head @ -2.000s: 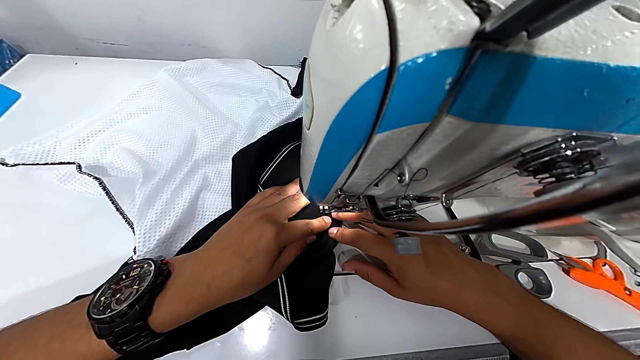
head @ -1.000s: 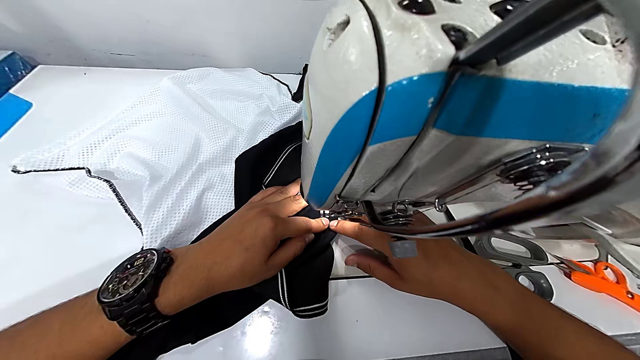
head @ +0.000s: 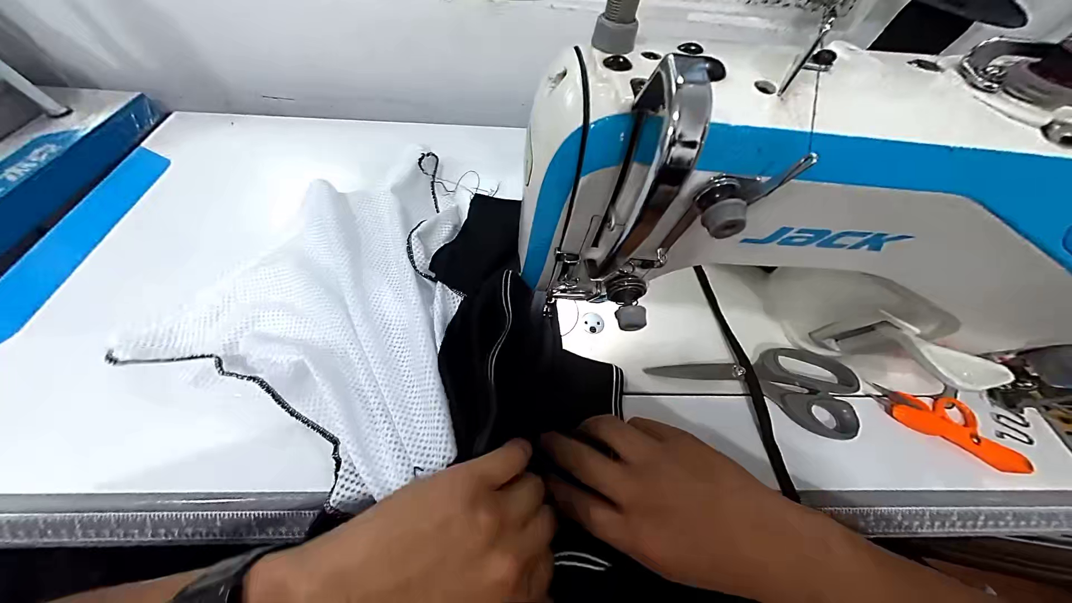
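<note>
A black fabric piece with white double stitching (head: 578,381) runs from the needle area of the Jack sewing machine (head: 837,201) toward the table's front edge. White mesh fabric with black overlocked edges (head: 335,310) lies to its left. My left hand (head: 444,528), with a dark watch (head: 222,578) at the wrist, pinches the black fabric near the front edge. Close beside it, my right hand (head: 662,494) has its curled fingers on the same fabric; its fingertips are partly hidden in the folds. The presser foot (head: 548,306) is at the fabric's right side.
Grey-handled scissors (head: 808,389) and orange thread snips (head: 959,431) lie right of the fabric. A black cord (head: 745,368) crosses the scissors. A blue box (head: 75,167) stands at the back left. A measuring tape (head: 159,526) runs along the table's front edge.
Both hands have moved from beside the presser foot down toward the table's front edge. The view has shifted, showing more of the machine.
</note>
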